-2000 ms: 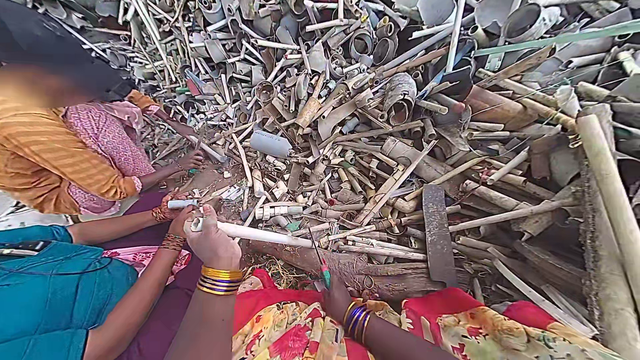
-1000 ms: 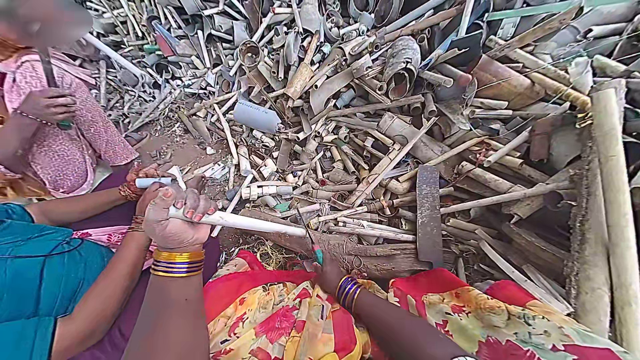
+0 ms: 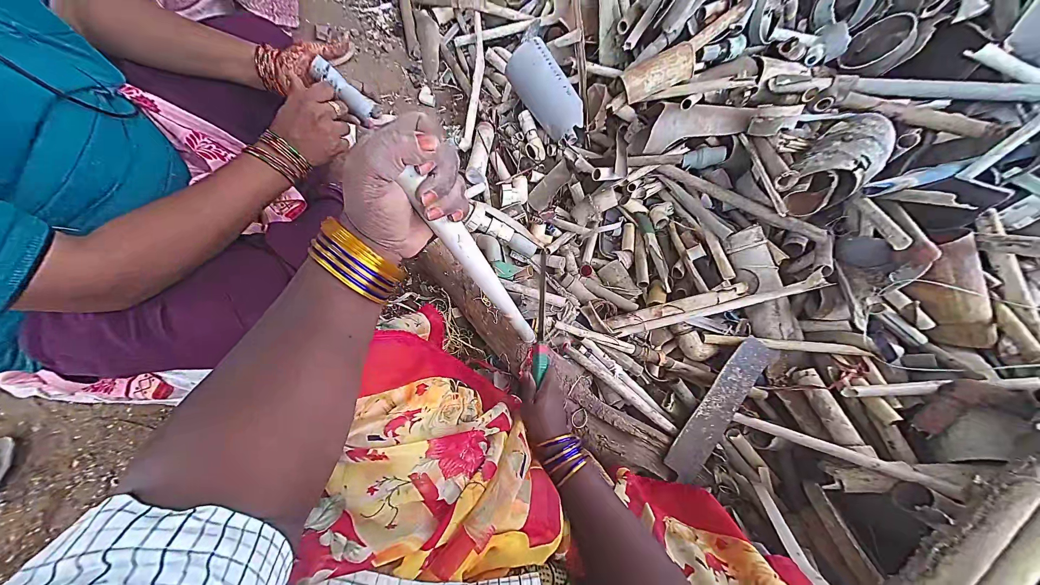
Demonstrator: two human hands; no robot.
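My left hand [image 3: 402, 187], with yellow and blue bangles at the wrist, is closed around a white plastic pipe [image 3: 479, 264]. The pipe slants down to the right, its lower end close to my right hand [image 3: 543, 398]. That hand grips the green and red handle [image 3: 539, 364] of a thin-bladed tool, whose narrow dark blade [image 3: 542, 296] points up beside the pipe's end. Whether blade and pipe touch, I cannot tell. Under the pipe lies a wooden log [image 3: 479, 313]. A flat metal blade [image 3: 719, 410] leans at the log's right end.
A large heap of broken plastic pipes [image 3: 707, 219] spreads ahead and right, with a grey ribbed piece [image 3: 544, 89] in it. At left sits a co-worker in a teal top [image 3: 106, 171], whose hands hold a grey pipe piece [image 3: 345, 89] close to my left hand.
The view has shifted and turned. The co-worker at the far left, seen earlier, is out of frame apart from some cloth. My hands still hold the white pipe and the tool.
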